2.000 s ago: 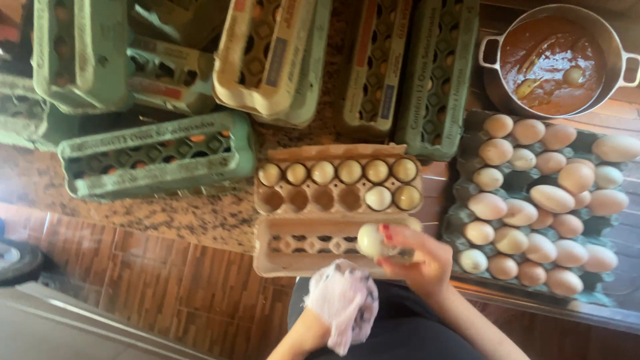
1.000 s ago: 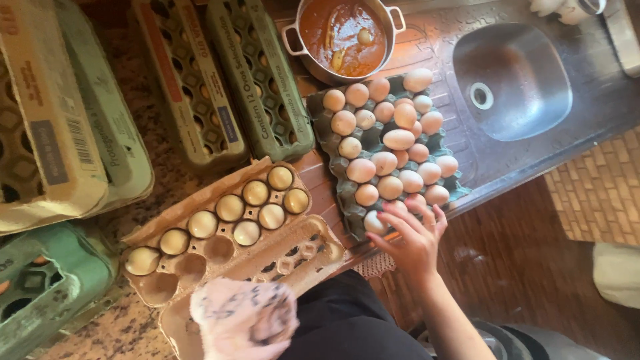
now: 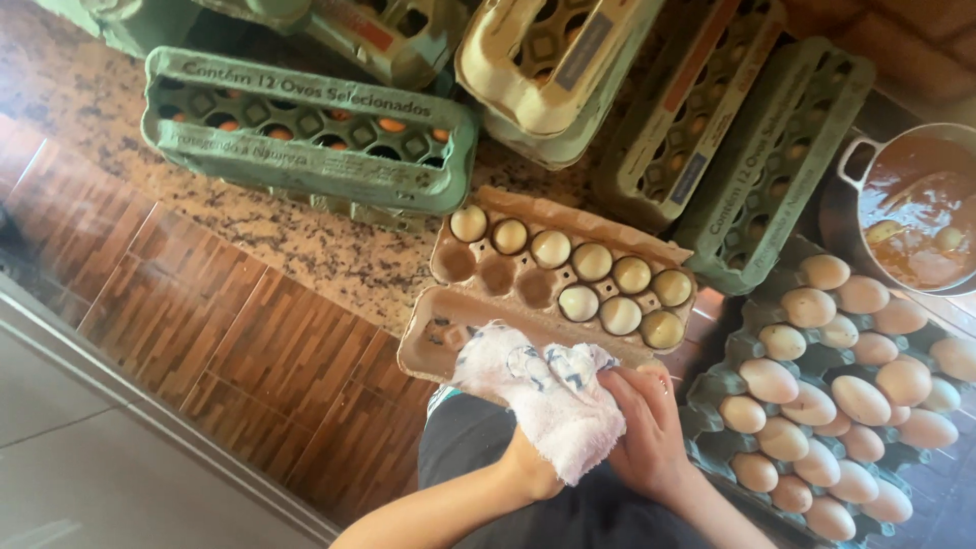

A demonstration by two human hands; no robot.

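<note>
A white cloth with blue marks (image 3: 560, 396) covers most of my left hand (image 3: 534, 457), which grips it from below. My right hand (image 3: 652, 431) presses against the cloth's right side with curled fingers; whatever lies between the hands is hidden. Just beyond them, a brown pulp egg carton (image 3: 488, 293) lies open, its lid toward me. Its far row is full of pale eggs, and the near row holds three eggs (image 3: 620, 315) at the right and three bare cups at the left. To the right, a grey-green egg tray (image 3: 705, 396) bears many eggs (image 3: 862, 400), beige to bluish.
Green egg cartons (image 3: 305, 164) (image 3: 770, 168) and cream ones (image 3: 549, 76) (image 3: 686, 114) stand along the speckled granite counter (image 3: 305, 252). A two-handled metal pot (image 3: 865, 221) of brown liquid is at the far right. Wood-patterned tile floor (image 3: 206, 328) lies below left.
My right hand has moved from the tray's near corner, where it touched a pale egg, to the cloth. The carton's near row shows one more egg than two seconds ago. The view has swung left.
</note>
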